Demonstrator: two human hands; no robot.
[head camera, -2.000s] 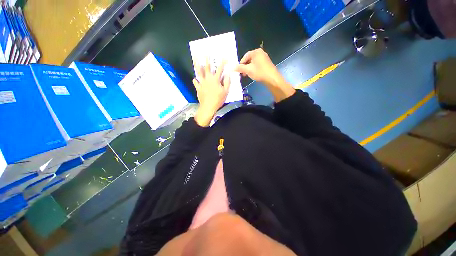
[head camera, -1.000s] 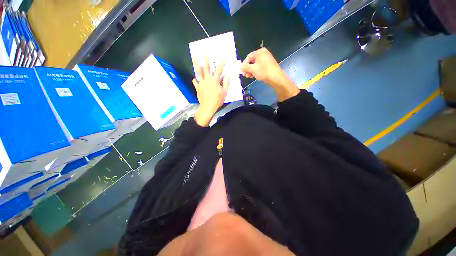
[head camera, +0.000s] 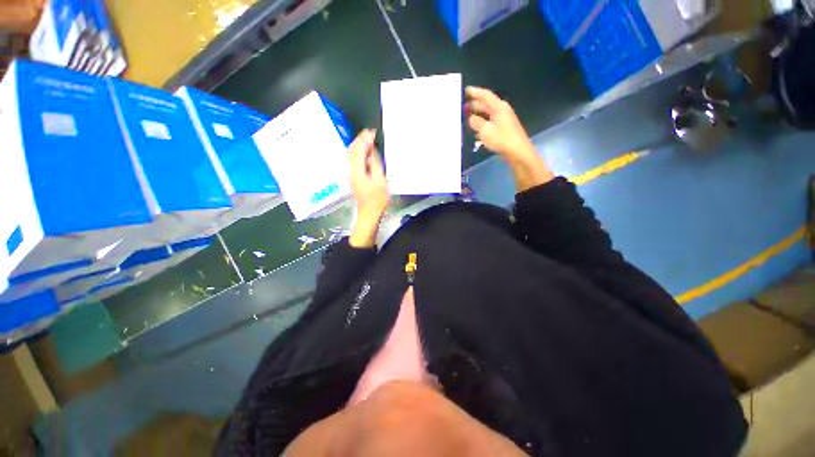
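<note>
A retail carton (head camera: 422, 134) stands in front of me with its plain white face up. My left hand (head camera: 368, 178) is at its left edge, palm side against or very near it. My right hand (head camera: 500, 129) is at its right edge with the fingers curled; whether it touches the carton is hard to tell. A second carton (head camera: 304, 156), with small print and a blue patch on its white face, stands just left of my left hand.
Blue and white cartons (head camera: 80, 161) stand in rows at the left on the green bench (head camera: 268, 245). More cartons (head camera: 617, 45) are at the far right. Sheets (head camera: 76, 40) are stacked far left. Small scraps lie near the bench edge. A shiny metal object (head camera: 693, 120) is beyond the bench.
My left hand has moved off the white face to the carton's left edge. My right fingers have opened somewhat from their pinch. The view has shifted, so things appear further right.
</note>
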